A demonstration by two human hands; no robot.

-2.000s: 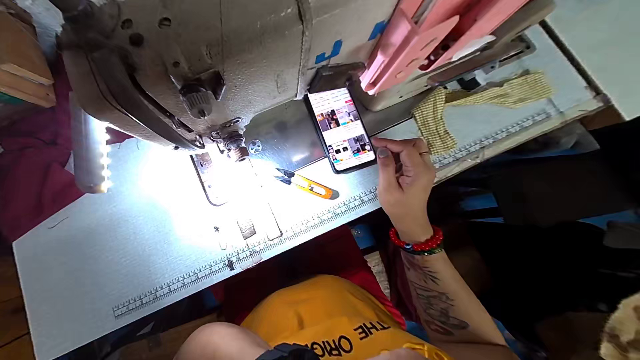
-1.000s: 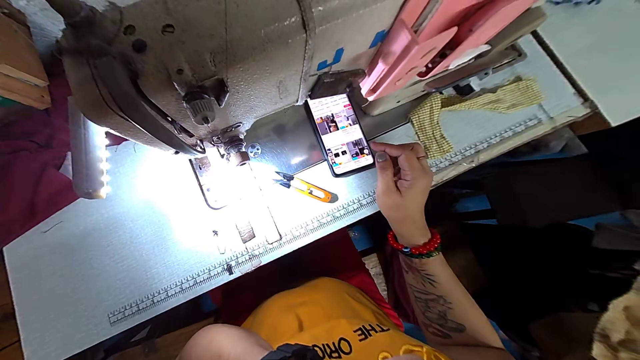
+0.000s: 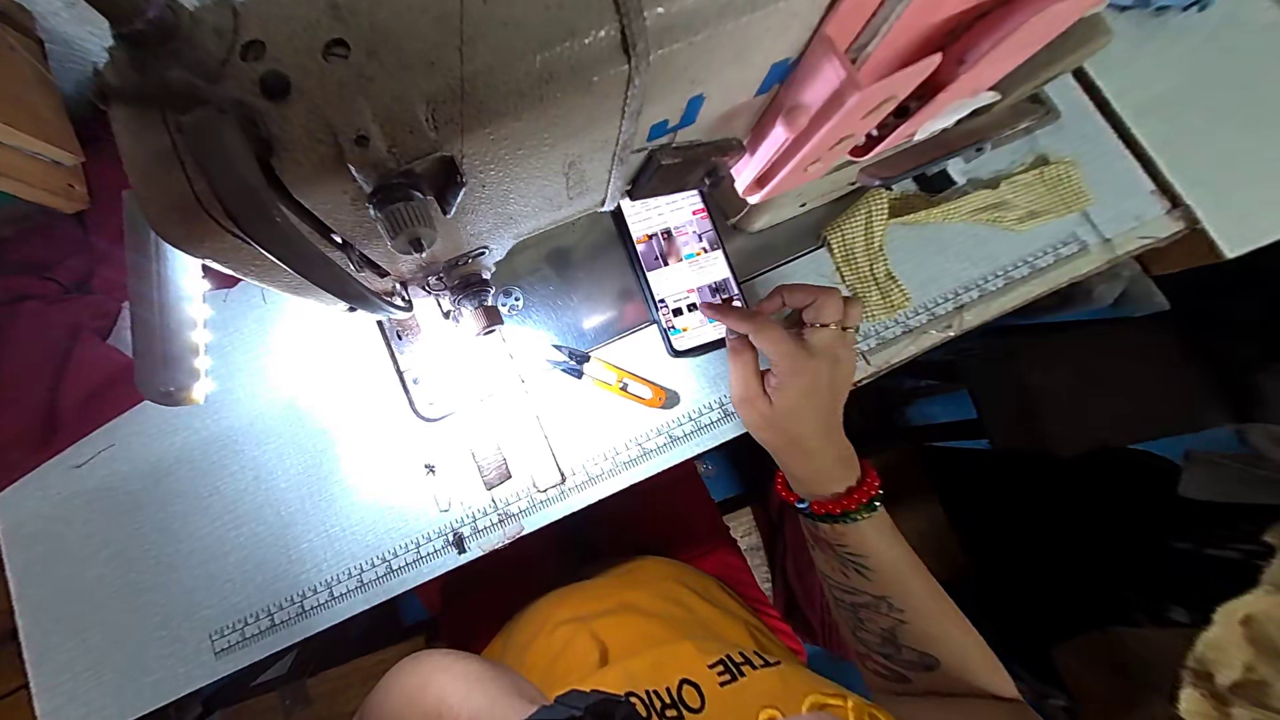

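A lit smartphone (image 3: 683, 270) leans or lies on the bed of a sewing machine (image 3: 480, 110), right of its needle area. My right hand (image 3: 795, 375), with red beads at the wrist, is over the phone's lower right corner; a fingertip is at the screen and the hand grips nothing. Orange thread snips (image 3: 625, 383) lie on the table left of the phone, blades toward the needle. A strip of yellow checked fabric (image 3: 870, 245) rests beyond my right hand. My left hand cannot be seen; only part of a bent limb shows at the bottom edge.
A printed ruler scale (image 3: 400, 565) runs along the front edge of the white table (image 3: 120, 560). A bright LED lamp (image 3: 170, 310) is at the machine's left. Pink plastic holders (image 3: 840, 110) stand at the upper right. Dark red cloth (image 3: 60, 340) lies at the left.
My right hand has moved from beside the phone's lower right edge to over its screen, with a finger reaching left. The phone and snips have stayed in place.
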